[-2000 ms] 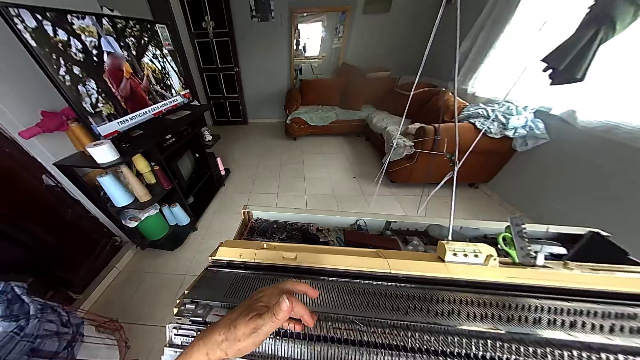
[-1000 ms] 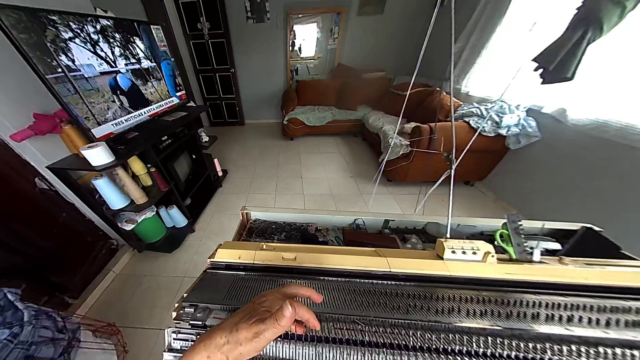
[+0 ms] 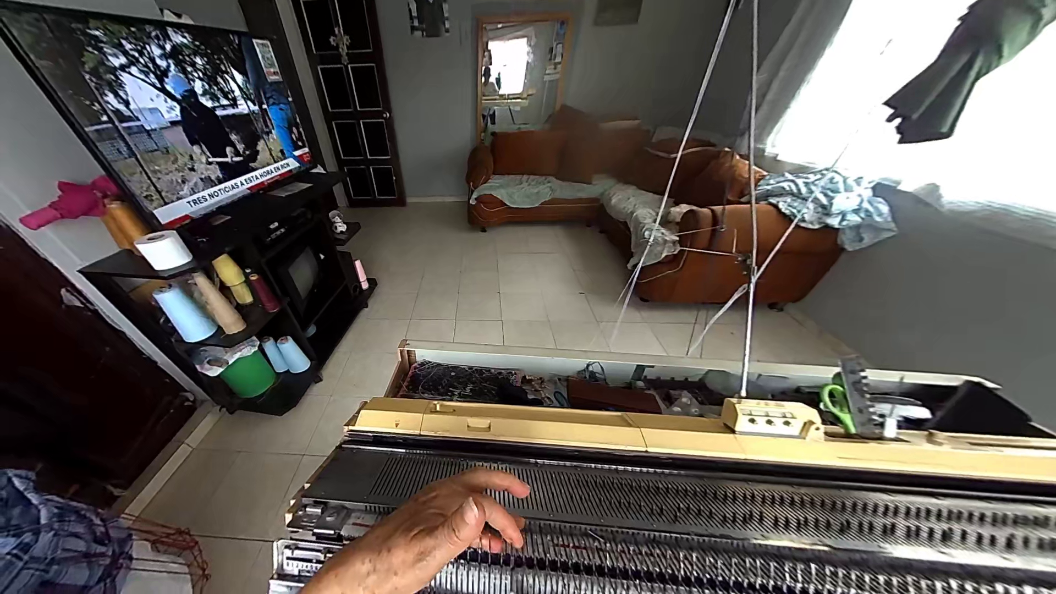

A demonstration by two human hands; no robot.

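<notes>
A flat-bed knitting machine spans the lower right of the view, with its black needle bed above a second row of metal needles. My left hand hovers over or rests on the left part of the beds, fingers apart and slightly curled, holding nothing; whether the fingertips touch the needles cannot be told. Behind the bed runs the cream plastic rail, which carries a cream row counter. Pale yarn strands rise from near the counter. My right hand is out of view.
An open tray behind the rail holds green-handled scissors and a dark comb-like piece. At left, a black shelf holds several yarn cones and a television. Plaid cloth lies lower left; a brown sofa stands beyond.
The television picture differs from the oldest frame. My left hand stays over the needle beds, with little plain movement.
</notes>
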